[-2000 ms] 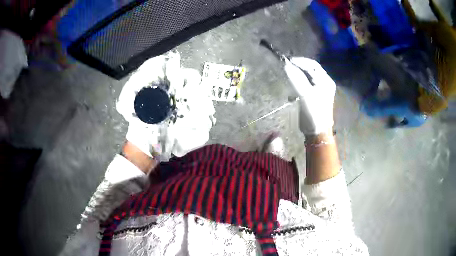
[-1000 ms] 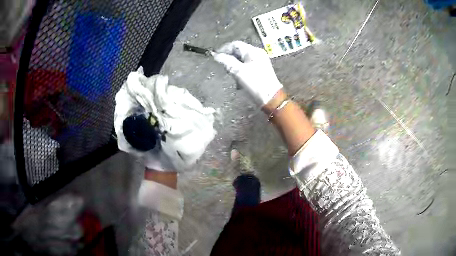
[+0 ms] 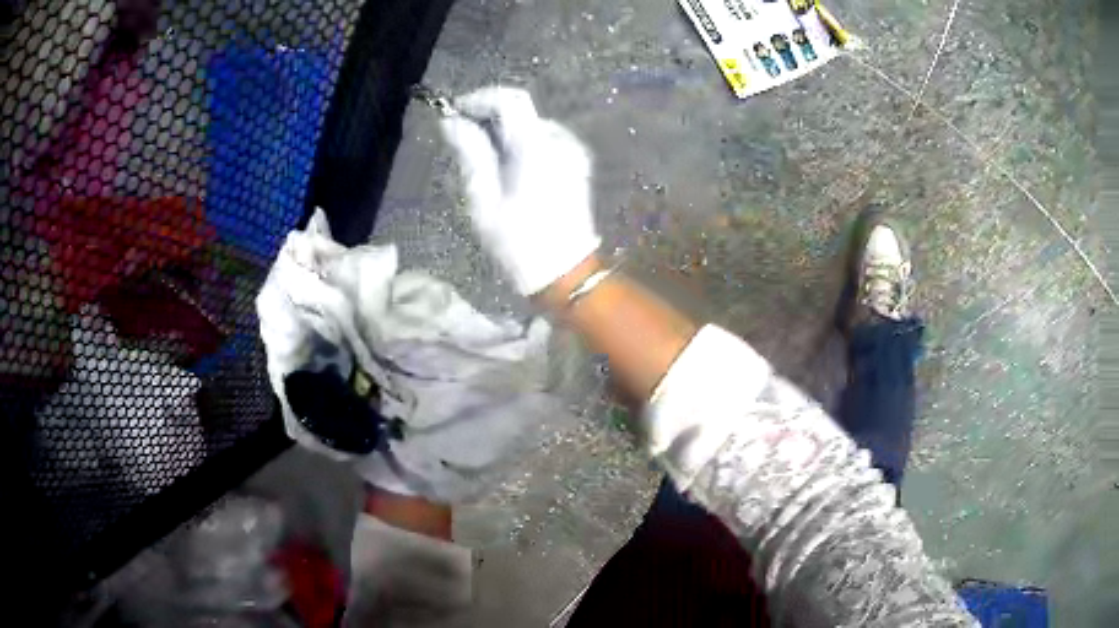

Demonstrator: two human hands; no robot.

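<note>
The black perforated mesh panel (image 3: 264, 160) stands upright at the left, its solid black frame edge (image 3: 368, 117) facing me. My left hand (image 3: 380, 472) is mostly hidden under the crumpled white rag (image 3: 430, 356) and holds the paint pot (image 3: 329, 409), round with black inside, below the frame edge. My gloved right hand (image 3: 525, 184) pinches a thin dark touch-up brush (image 3: 430, 98). The brush points left and its tip is at or very near the frame edge; contact cannot be told.
A printed card (image 3: 767, 43) lies on the speckled grey floor at the top. My shoe (image 3: 884, 272) is at the right. Blue, red and white items show through the mesh. A blue object (image 3: 1004, 607) is at the bottom right.
My right hand with the brush has moved left to the panel's frame edge. The left hand still holds the pot and rag, now slightly lower in view. The view has shifted, with the panel nearer.
</note>
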